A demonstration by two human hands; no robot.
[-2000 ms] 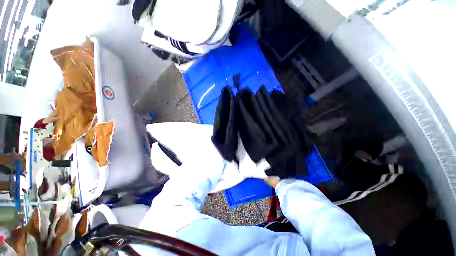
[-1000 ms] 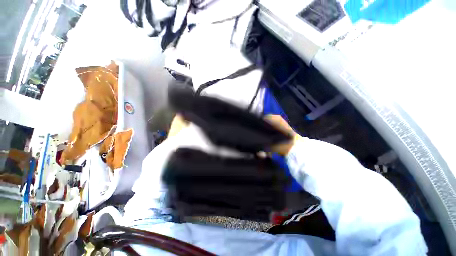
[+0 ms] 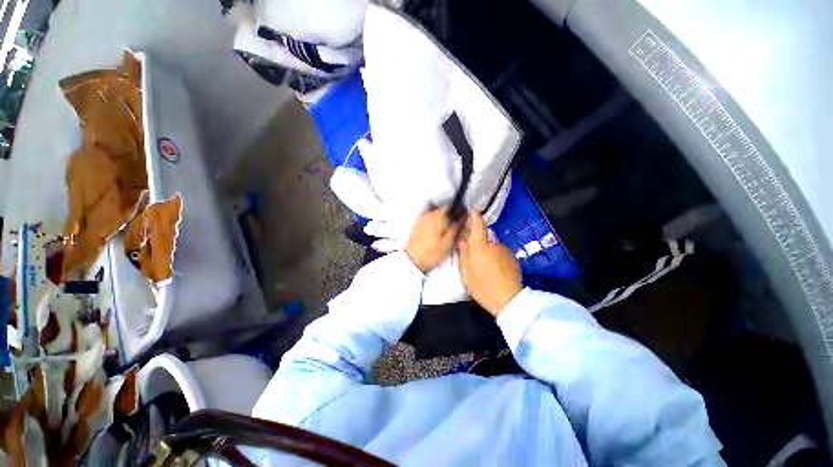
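A bundle of white garment pieces (image 3: 411, 119) with a dark edge lies in front of me, low beside the table. A dark tie strip (image 3: 466, 164) runs over the white cloth to my fingers. My left hand (image 3: 432, 239) and my right hand (image 3: 487, 264) meet at the strip's near end, fingertips pinching it close together. Black folded pieces (image 3: 452, 330) lie below my hands, partly hidden by my sleeves. The fingertips are small, so the exact hold on the strip is hard to see.
A blue sheet (image 3: 548, 239) lies under the bundle on the speckled floor. More white and black bundles (image 3: 306, 46) are beyond. A white bin (image 3: 196, 201) with brown cloth (image 3: 105, 173) stands left. The table edge with ruler marks (image 3: 731, 128) curves along the right.
The black folded pieces, earlier on top and then lifted in my hands, are now below them. The white bundle is nearer, and my hands have come together at the dark strip.
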